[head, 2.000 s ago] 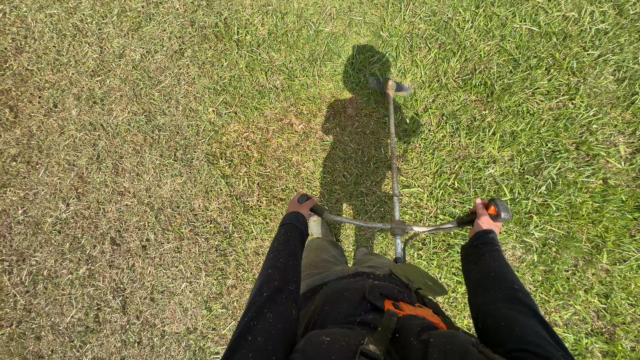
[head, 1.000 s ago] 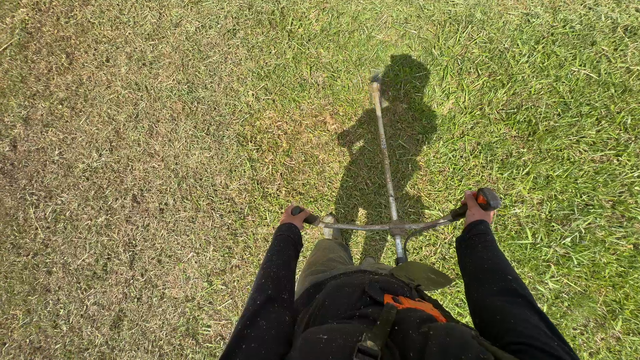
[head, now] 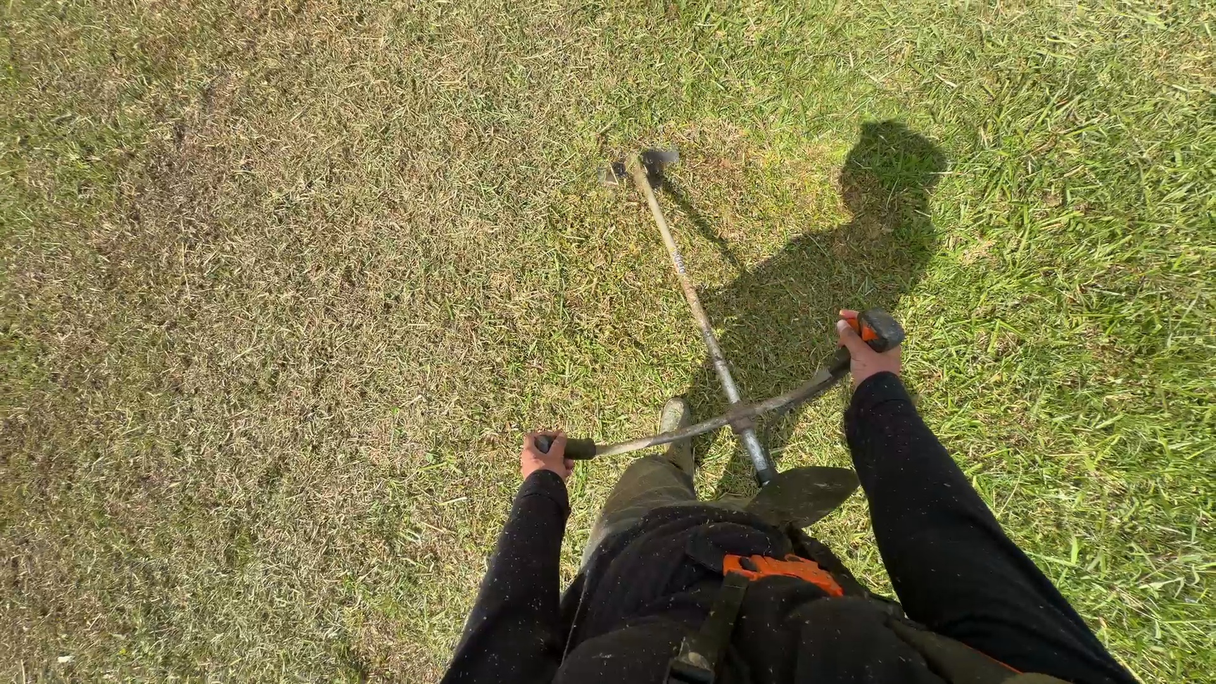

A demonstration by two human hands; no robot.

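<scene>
My left hand (head: 546, 456) is closed around the black left grip (head: 578, 447) of a brush cutter's handlebar. On the other side, my right hand (head: 867, 353) holds the right grip, which has an orange and black control housing (head: 879, 330). The handlebar (head: 698, 429) crosses a pale, worn shaft (head: 692, 294) that slants up and to the left. At its far end the cutting head (head: 641, 167) is over the grass, its cutting part blurred. The shaft's rear end passes beside a dark hip pad (head: 806, 496).
Short, dry, brownish grass (head: 285, 313) covers the left side, and taller green grass (head: 1073, 313) the right. My shadow (head: 855, 247) falls ahead to the right. One boot (head: 675, 418) shows below the handlebar. An orange-and-black harness (head: 779, 570) crosses my body.
The cutting head has swung to the left, and the shaft now slants left. My right hand has moved forward, tilting the handlebar. Both hands have kept their hold.
</scene>
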